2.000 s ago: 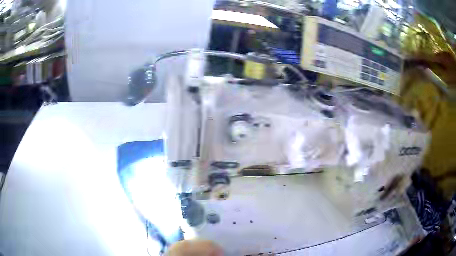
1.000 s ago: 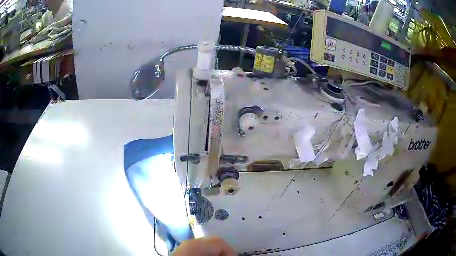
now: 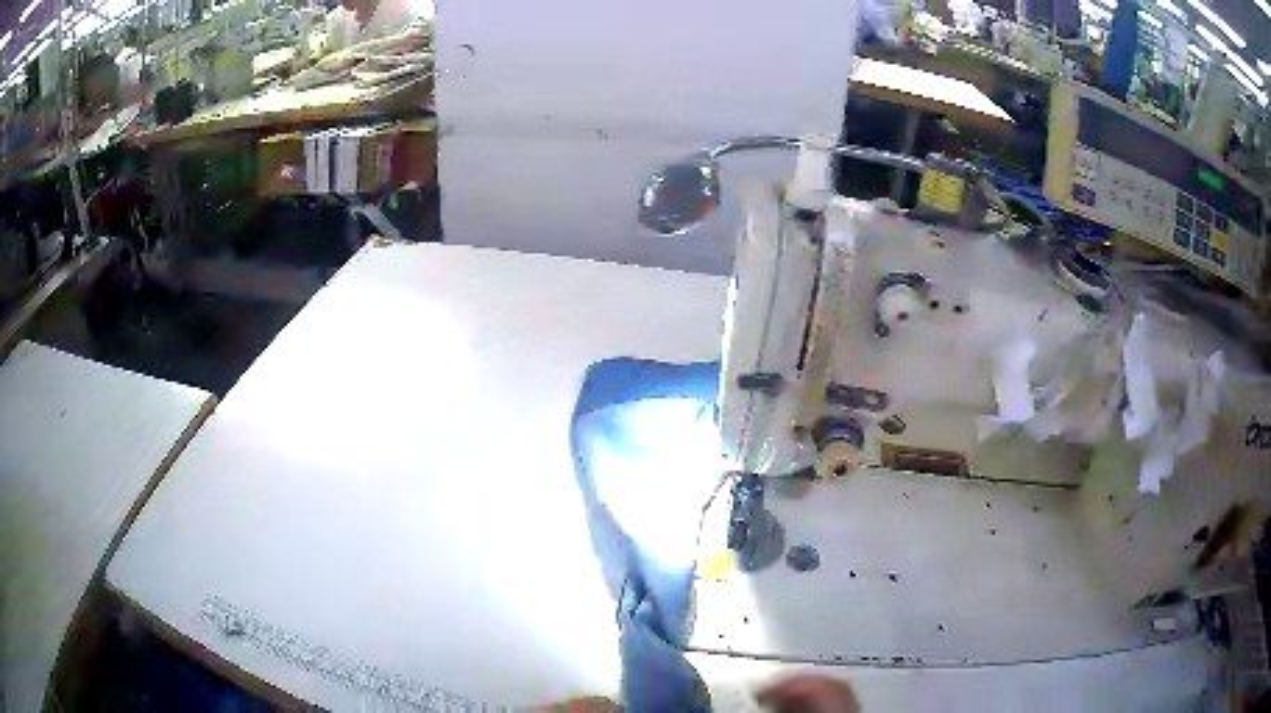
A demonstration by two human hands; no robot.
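A blue garment point(image 3: 661, 666) lies on the white table left of the off-white sewing machine head point(image 3: 906, 334), running from the table's front edge up behind the needle area. Its middle is washed out by bright light. The dark presser foot area point(image 3: 747, 513) is at its right edge. My left hand point(image 3: 579, 705) is at the bottom edge, left of the cloth, mostly cut off. My right hand point(image 3: 809, 694) is at the bottom edge, right of the cloth, blurred and partly cut off. Whether either hand grips the cloth cannot be told.
A dark lamp point(image 3: 679, 195) hangs on a gooseneck above the table. White scraps point(image 3: 1140, 379) hang on the machine arm. A control panel point(image 3: 1157, 181) is at top right. A white board point(image 3: 641, 126) stands behind. Another white table point(image 3: 84, 474) is at left.
The view has swung left, so the machine and garment appear further right and the left table shows. My left hand has come into view at the bottom, beside the cloth.
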